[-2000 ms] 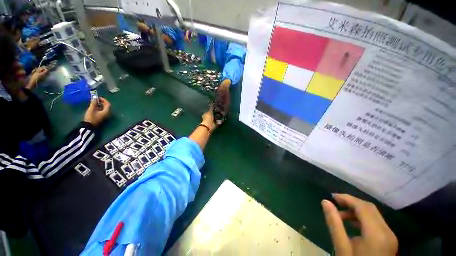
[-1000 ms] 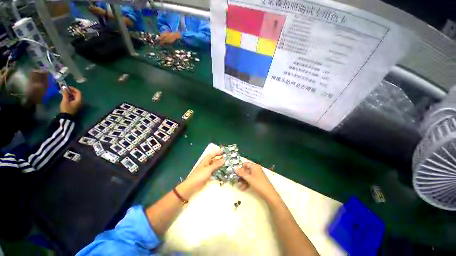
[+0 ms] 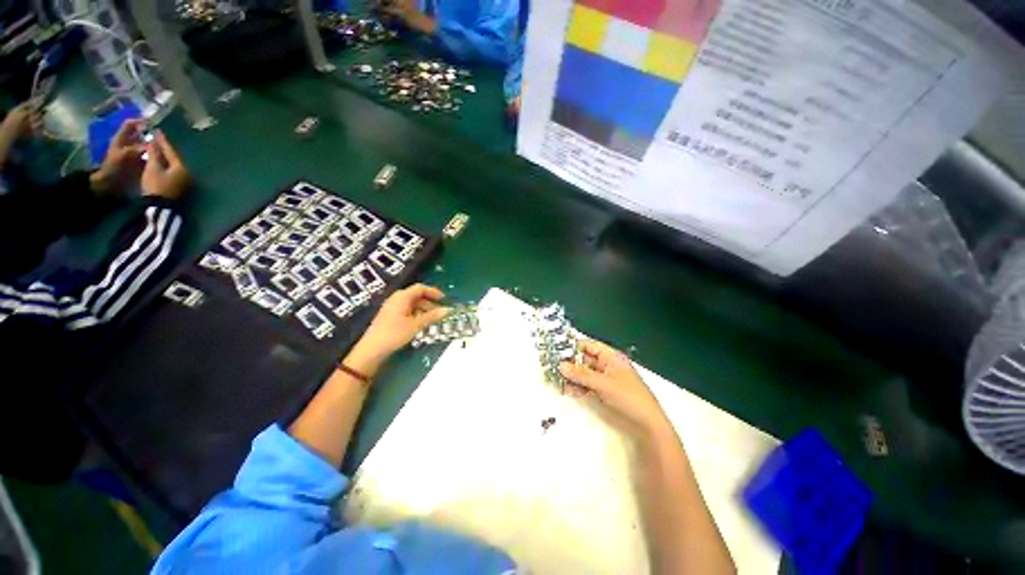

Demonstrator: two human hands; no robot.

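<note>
A pile of small green-and-silver circuit boards (image 3: 553, 337) lies at the back of the cream work mat (image 3: 495, 461). My right hand (image 3: 607, 380) is at the pile's right side, fingers touching boards; whether it grips any cannot be told. My left hand (image 3: 396, 323) is at the mat's back left edge, its fingers on a row of circuit boards (image 3: 452, 327) lying apart from the pile. A few small dark parts (image 3: 549, 423) lie on the mat in front of the pile.
A black tray (image 3: 225, 371) with rows of pale-framed units (image 3: 317, 253) stands left. A blue bin (image 3: 807, 500) is at the right, a white fan (image 3: 1000, 388) beyond it. A test chart (image 3: 674, 124) hangs ahead. Single units lie along the green bench. Another person's hands (image 3: 152, 163) hold something small.
My hands were together around one clump of boards; now my left hand is further left with some boards, and the rest lie by my right hand. The view has shifted.
</note>
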